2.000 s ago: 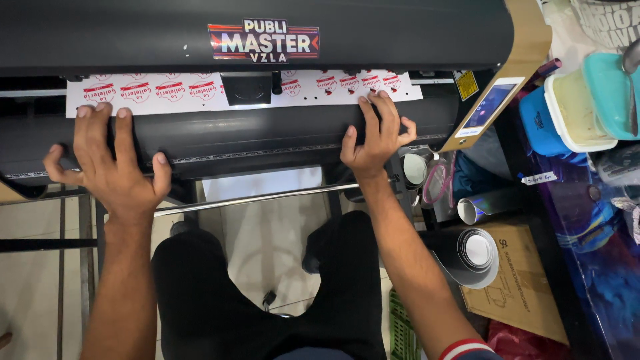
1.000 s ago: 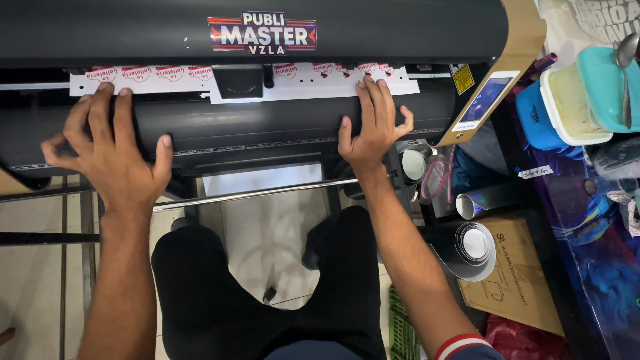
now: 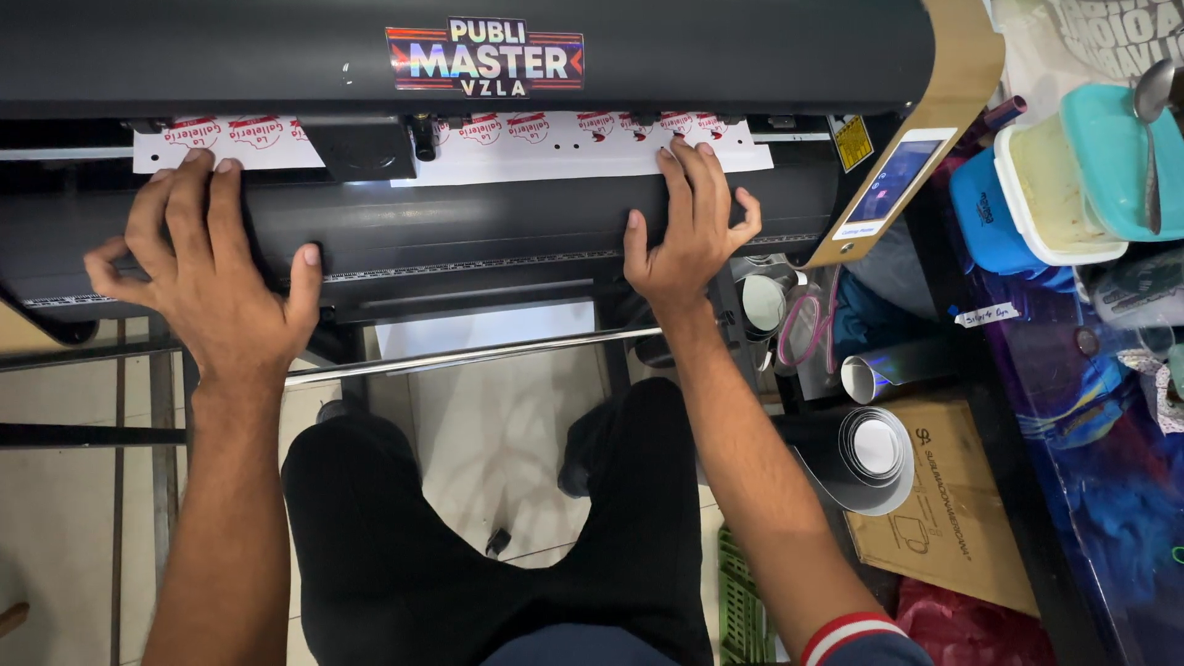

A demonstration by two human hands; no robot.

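Observation:
A black vinyl cutting plotter (image 3: 481, 222) with gold end caps spans the top. Across its bed lies a white sticker sheet (image 3: 546, 157) with red printed logos, its front edge showing below the cover. My left hand (image 3: 208, 240) rests spread on the left part, fingertips at the sheet's lower edge and thumb on the black front. On the right, my right hand (image 3: 689, 217) touches the sheet's edge with its middle fingertips, thumb and little finger apart. Neither hand is closed around anything. The black cutting carriage (image 3: 361, 148) sits over the sheet between them.
At the right end is a control screen (image 3: 893, 180). Beyond it, plastic containers (image 3: 1054, 194) and a spoon (image 3: 1150, 139) lie on a dark patterned table. Lower right are a material roll (image 3: 874, 449) and a cardboard box (image 3: 953, 518). A metal bar (image 3: 472, 356) runs below the plotter.
The sheet's visible edges have shifted under the cover, with less print showing a second ago than two seconds ago and more again now. Both hands have stayed near the same places.

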